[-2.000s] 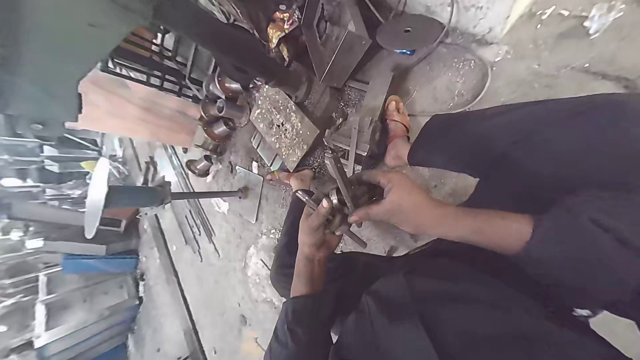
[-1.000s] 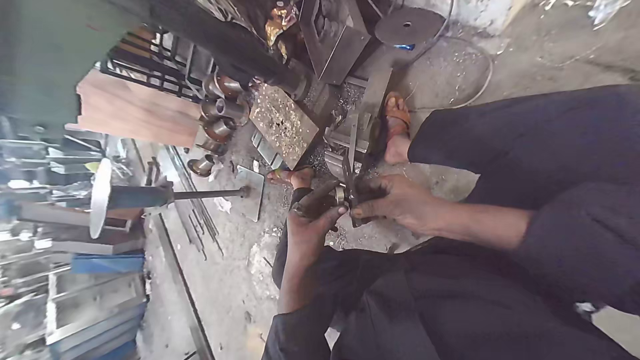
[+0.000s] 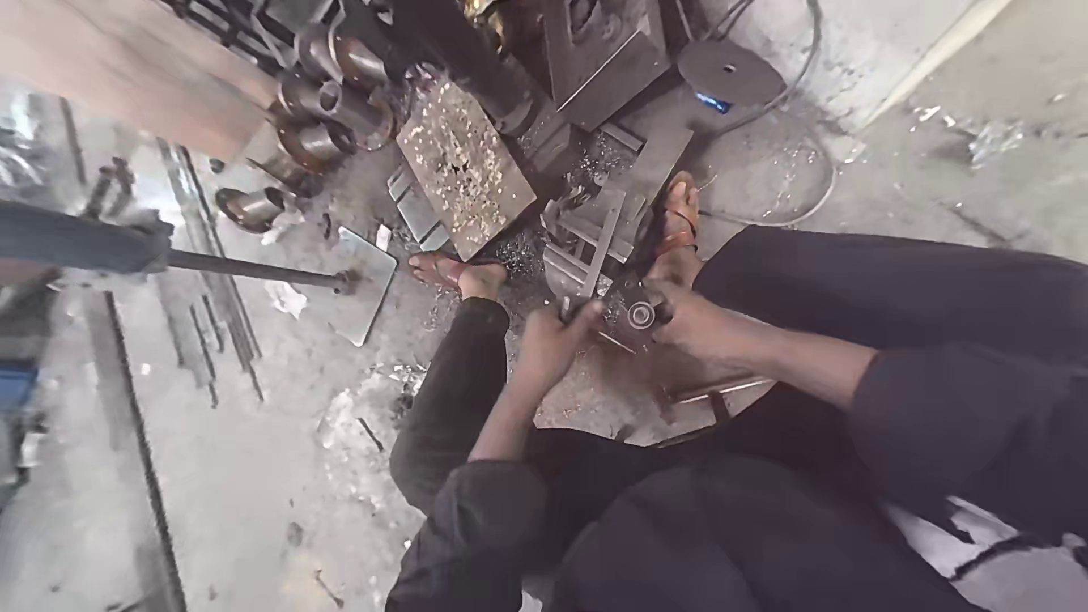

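My left hand [image 3: 552,340] is closed around a small dark metal piece whose end shows by the thumb. My right hand [image 3: 693,327] grips a dark metal part with a round ringed end [image 3: 641,315], turned toward the camera. The two hands are a little apart. Just beyond my left hand, a flat metal bar [image 3: 604,246] slants up over a pile of metal pieces [image 3: 586,225]. The exact kind of both held parts cannot be told.
A metal plate strewn with shavings [image 3: 467,166] lies near my feet. Flanged metal pipe pieces [image 3: 310,140] stand to its left. A dark disc [image 3: 731,71], a cable [image 3: 824,183] and a boxy metal frame [image 3: 603,59] are farther off. A rod [image 3: 255,269] reaches in from the left.
My hands, together on the metal parts before, are now apart, each with a piece. The ringed end now faces up. The view has shifted.
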